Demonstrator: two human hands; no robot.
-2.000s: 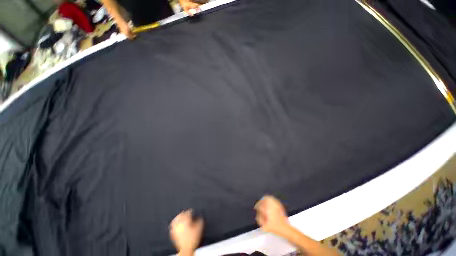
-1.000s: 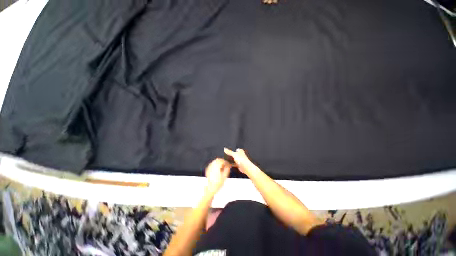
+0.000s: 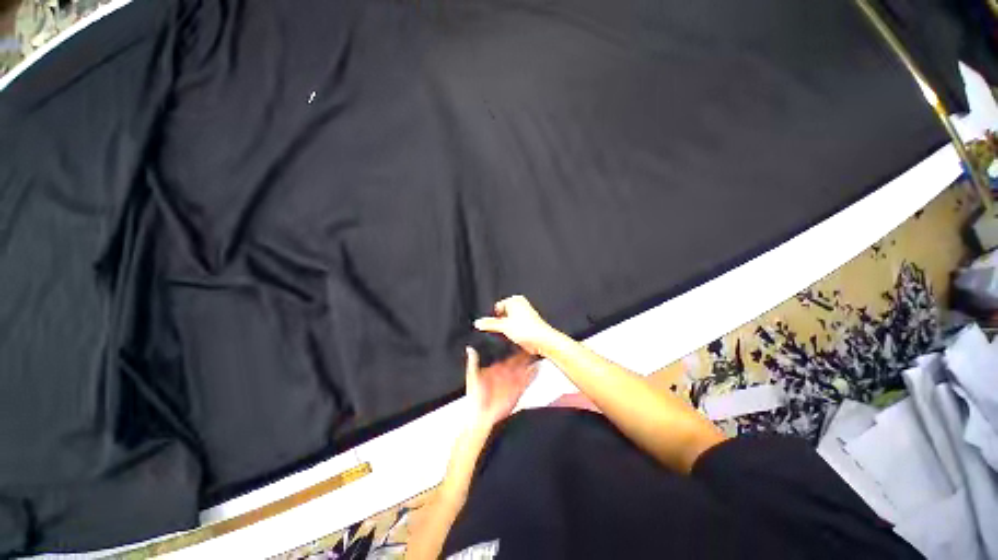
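Note:
Black fabric (image 3: 613, 164) covers most of the table, smoother at the centre and right, with folds and creases at the left. My left hand (image 3: 500, 383), slightly blurred, is at the near fabric edge, with its thumb raised and its fingers apart. My right hand (image 3: 519, 325) is just above it, its fingers bent and pinching the fabric near the edge. A narrow fold runs away from its fingertips. The exact grip is partly hidden.
A wooden ruler (image 3: 301, 494) lies along the white near table edge (image 3: 657, 339) at lower left. A brass-coloured rail (image 3: 914, 71) crosses at upper right. Fabric scraps (image 3: 865, 339) and pale sheets (image 3: 930, 438) lie on the floor at right.
The view has turned, bringing the rail back in at upper right. My hands, apart on the fabric earlier, are now close together at its near edge. My left hand's fingers have spread.

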